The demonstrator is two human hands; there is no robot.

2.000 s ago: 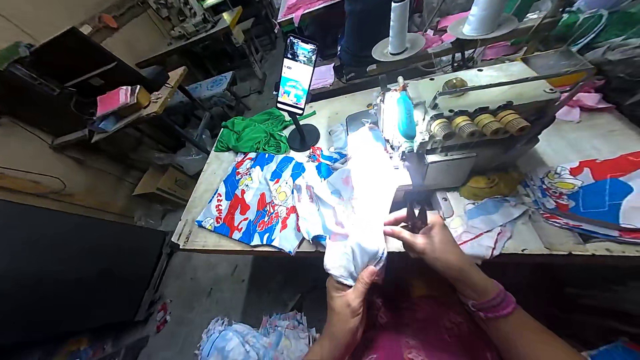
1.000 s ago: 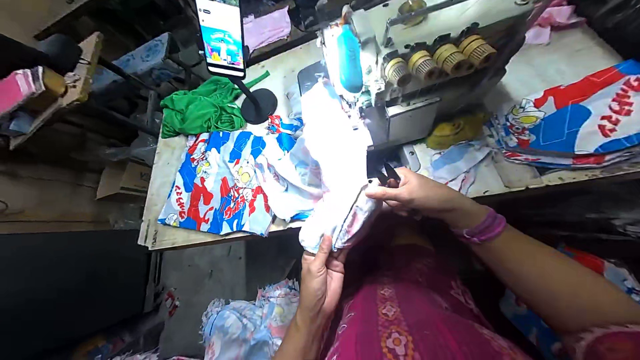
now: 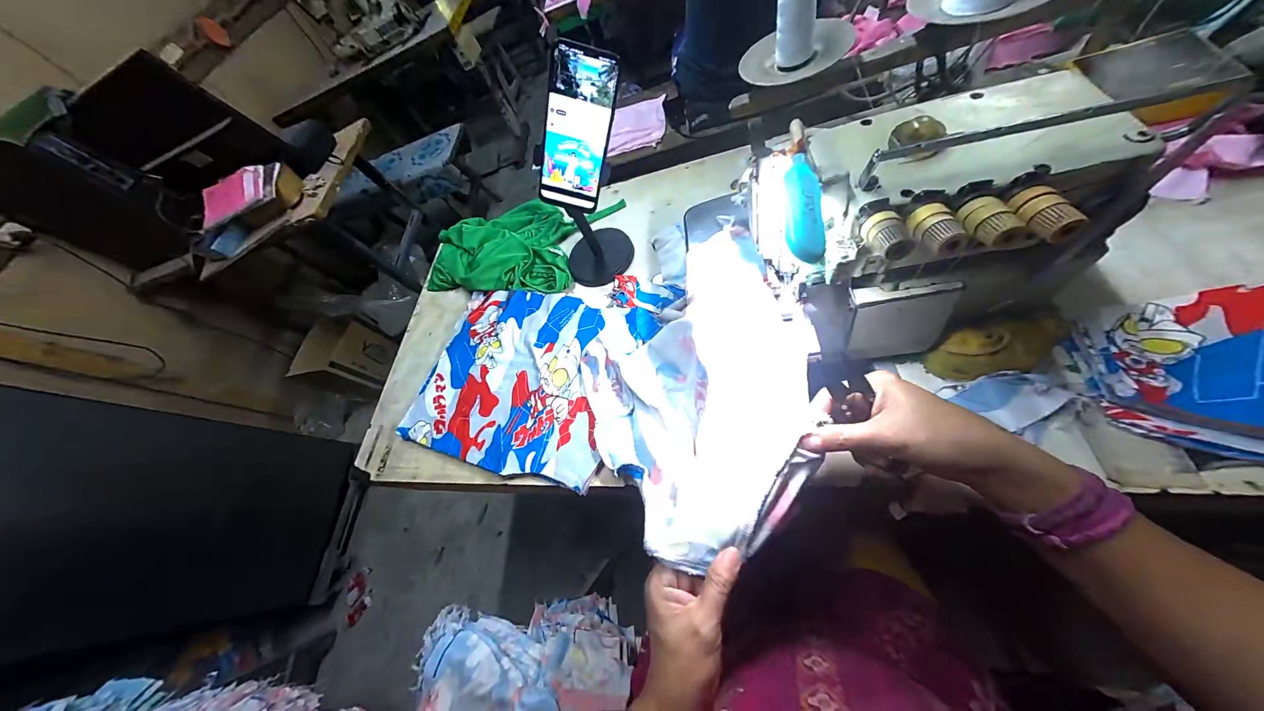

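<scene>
A pale printed fabric piece (image 3: 691,464), washed out by the lamp glare, hangs over the table's front edge below the overlock sewing machine (image 3: 889,247). My left hand (image 3: 691,612) pinches its lower edge between thumb and fingers. At its right edge, my right hand (image 3: 889,425) grips the seam, with dark scissors or snips (image 3: 839,380) seemingly held in the same hand; their blades are hard to make out. The fabric's far end reaches the machine's needle area, where glare hides the presser foot. A red, blue and white printed cloth (image 3: 513,395) lies flat to the left.
A phone (image 3: 578,128) on a round-based stand and a bunched green cloth (image 3: 504,252) are behind the printed cloth. Stacked printed pieces (image 3: 1195,365) lie at right, near a yellowish cloth (image 3: 992,346). Thread cones (image 3: 796,35) stand behind. More cut pieces (image 3: 523,657) sit below the table.
Since two seconds ago, the fabric's lower edge has been spread out between my hands, and its edge seam shows at the right. The view has shifted about.
</scene>
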